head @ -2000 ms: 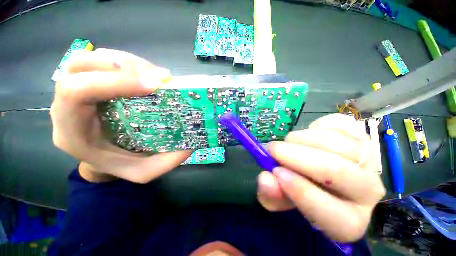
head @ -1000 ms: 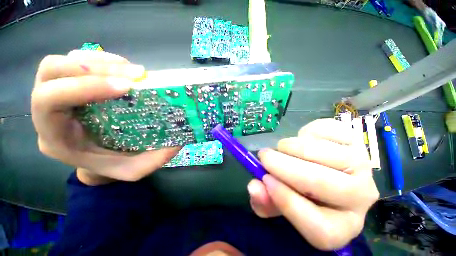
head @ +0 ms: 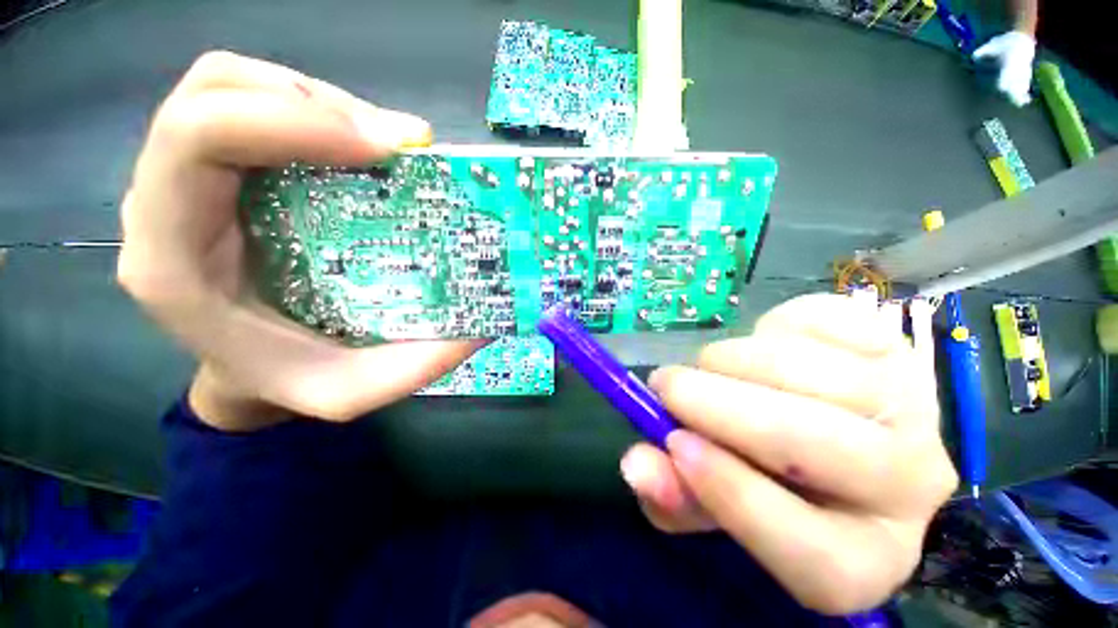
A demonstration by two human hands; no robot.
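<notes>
My left hand (head: 233,245) grips the left end of a green power supply board (head: 515,252), thumb below and fingers on its top edge. Its soldered face is toward me, with dense silvery joints and small dark chips. The board is held up above the belt. My right hand (head: 797,454) holds a purple marker pen (head: 613,380). The pen's upper end is at the board's lower edge, near the middle; I cannot tell whether it touches. A pale green rectangle (head: 503,372) lies below the board, partly hidden by it and my left hand.
Several waiting boards (head: 552,80) lie beside a yellow-green bar (head: 661,74) on the dark belt (head: 307,61). At right are a slanting grey post (head: 1005,221), a blue tool (head: 967,405), a yellow-edged board (head: 1022,356) and another board (head: 1005,157). Another person's white-gloved hand (head: 1009,61) is at upper right.
The board has moved up and right since one second ago and faces me more squarely. The pen remains near its lower middle. A white-gloved hand shows more clearly at upper right.
</notes>
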